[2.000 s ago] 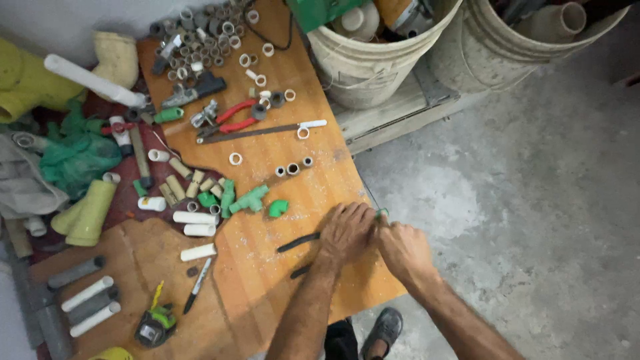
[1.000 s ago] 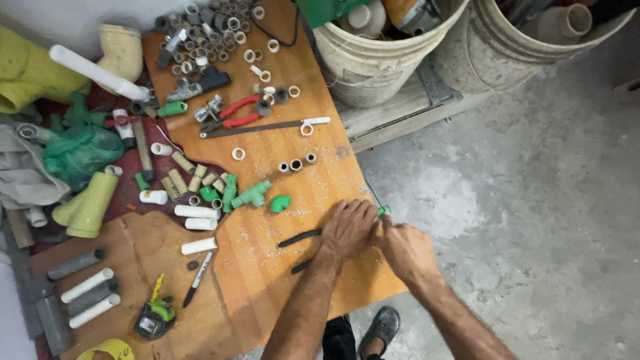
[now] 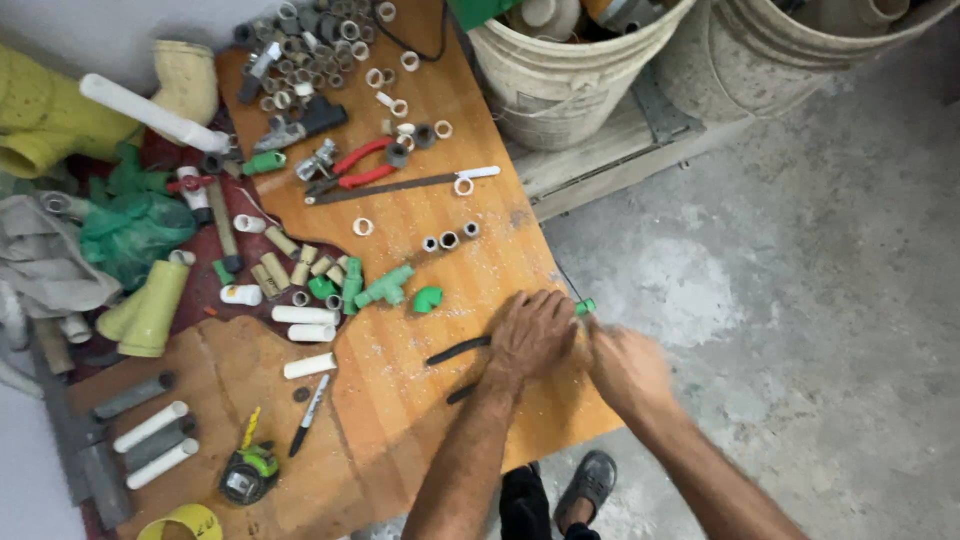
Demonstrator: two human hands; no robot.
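My left hand presses down at the right edge of the wooden board, over a tool whose black handles stick out to its left. Just beyond its fingertips a small green plastic fitting shows past the edge, with a thin dark blade or wire beside it. My right hand is closed and blurred, just off the edge beside the fitting; what it grips is hidden. A green elbow fitting, a green tee fitting and metal sockets lie to the left and above.
Red-handled pliers and a saw blade lie farther up the board. Pipe pieces, a marker and a tape measure are at the left. Buckets stand beyond the board. Concrete floor lies right.
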